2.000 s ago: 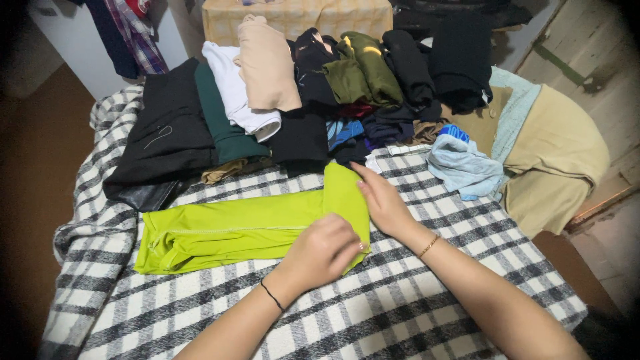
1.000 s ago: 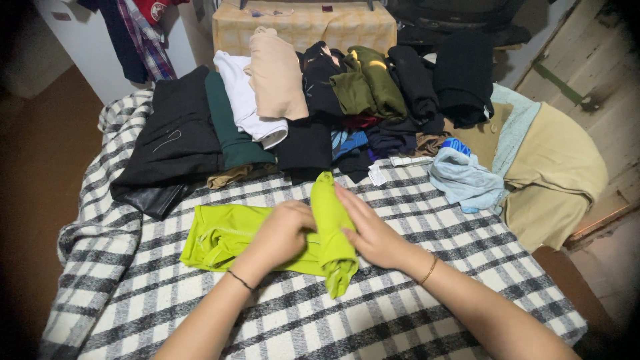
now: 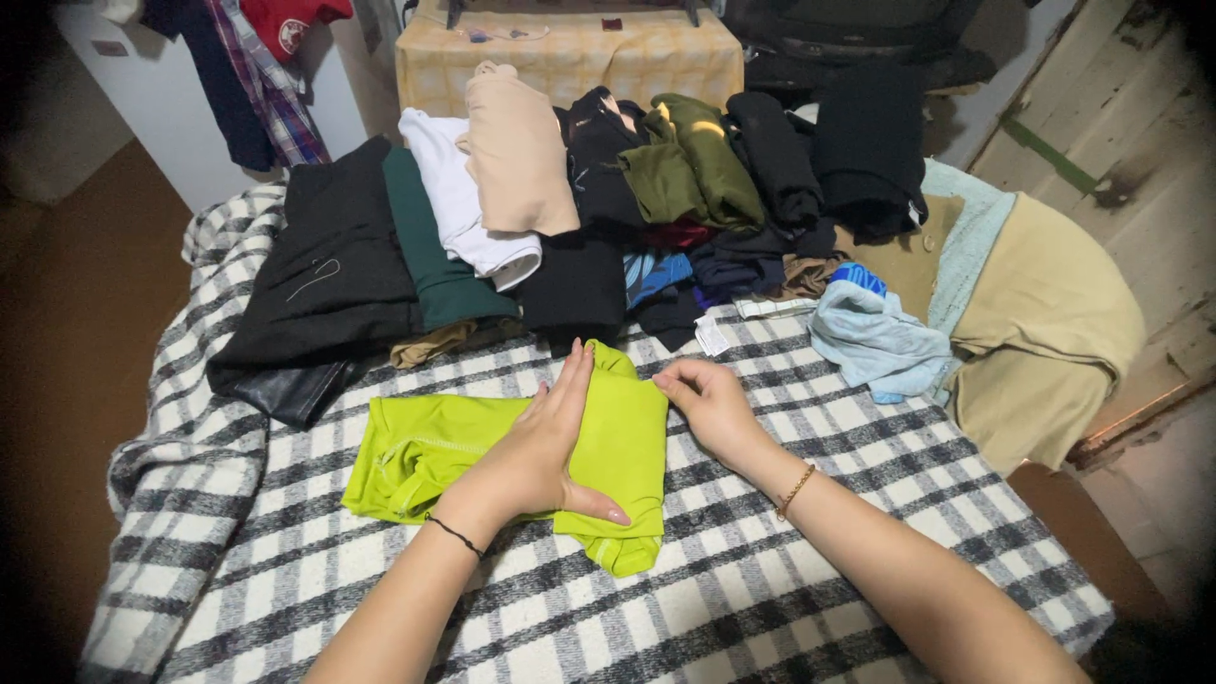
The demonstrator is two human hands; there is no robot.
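A lime-green garment [image 3: 617, 437] lies partly folded on a black-and-white checked blanket [image 3: 760, 589], its right end doubled over in a wide flap. Flat across the garment rests my left hand [image 3: 537, 451], fingers extended and thumb spread, pressing on the fold and gripping nothing. At the flap's upper right corner, the thumb and forefinger of my right hand [image 3: 708, 408] pinch the cloth edge. The garment's left end shows a pale seam and some wrinkles.
Folded and rolled clothes line the far side: black trousers [image 3: 328, 256], a white garment [image 3: 446, 190], a beige one [image 3: 522, 161] and an olive one [image 3: 703, 171]. A light blue cloth [image 3: 879, 332] lies at right, beside a draped khaki cloth [image 3: 1045, 285]. Behind stands a yellow-covered table [image 3: 570, 57].
The green garment's right end, a narrow upright roll one second ago, now lies as a wider, flatter flap. My left hand has opened out flat over it; my right hand has moved to its upper right corner.
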